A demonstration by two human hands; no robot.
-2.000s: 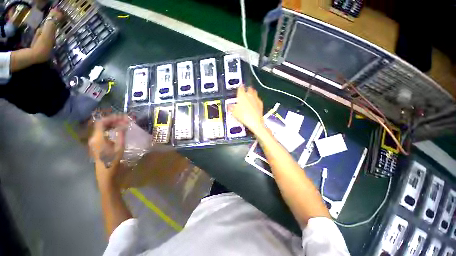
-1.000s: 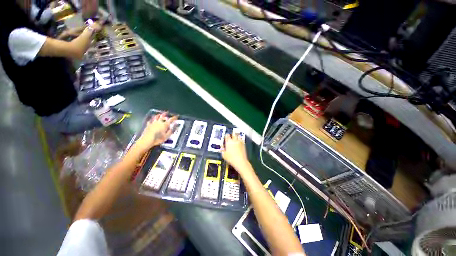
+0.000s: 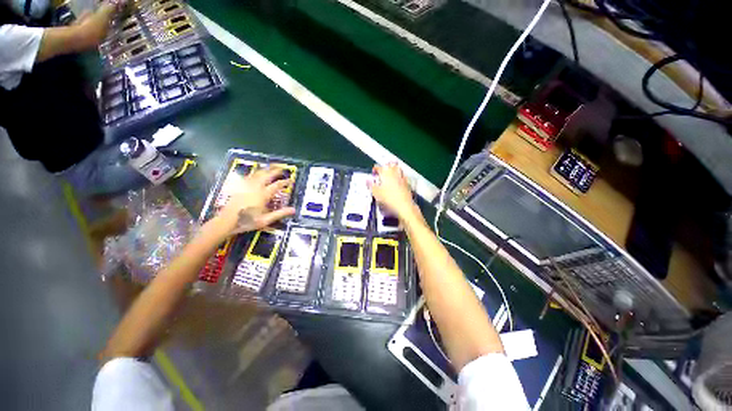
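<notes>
A clear blister tray (image 3: 311, 221) of phones lies on the dark green bench in front of me. In its near row several keypad phones (image 3: 347, 273) lie face up with yellow-framed screens, and a red-keypad phone (image 3: 213, 265) shows at the left end. In the far row, phones with white rears (image 3: 318, 193) lie back side up in the middle. My left hand (image 3: 258, 197) is over the far-left pockets, fingers spread, on or just above a yellow-framed phone. My right hand (image 3: 390, 189) is at the far-right pocket, fingers bent over a phone; its grip is hidden.
A fixture plate (image 3: 526, 371) with a white block (image 3: 520, 343) lies right of the tray. An instrument (image 3: 546, 233) with orange-brown leads stands behind it, with a fan (image 3: 714, 373) at the right edge. Crumpled clear bags (image 3: 152, 237) and a small bottle (image 3: 148, 159) are left. A person works at trays (image 3: 160, 84).
The view has shifted. Phones at the far left of the tray now show yellow frames where white backs were. My right hand has moved to the far-right pocket; my left hand stays over the far-left side.
</notes>
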